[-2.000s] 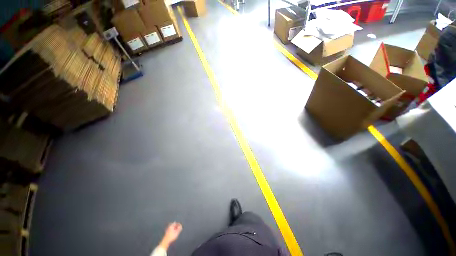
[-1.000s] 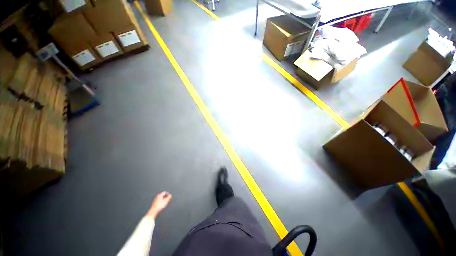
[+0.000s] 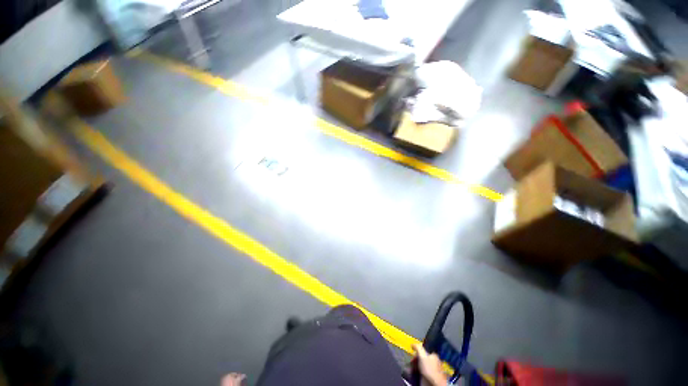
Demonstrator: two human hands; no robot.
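The pallet jack's black loop handle [image 3: 469, 320] stands at the bottom, right of my body, with a blue upright below it. Part of the red pallet jack body [image 3: 554, 375] shows at the bottom edge. My right hand [image 3: 431, 367] is closed around the lower left side of the handle; its lower part is cut off by the frame edge. My left hand [image 3: 233, 379] is at the bottom edge, left of my body, small, blurred and mostly cut off; its fingers cannot be made out.
Open cartons [image 3: 528, 215] stand on the right beside a table. A carton with white material [image 3: 426, 136] and another carton [image 3: 347, 98] stand by a white table [image 3: 332, 16]. Blurred labelled cartons [image 3: 23, 181] are at left. Yellow lines [image 3: 249, 245] cross the floor.
The view has turned to the right. The flattened cartons have left the view. The pallet jack handle has come further into view, with my right hand on it. My left hand has dropped to the bottom edge.
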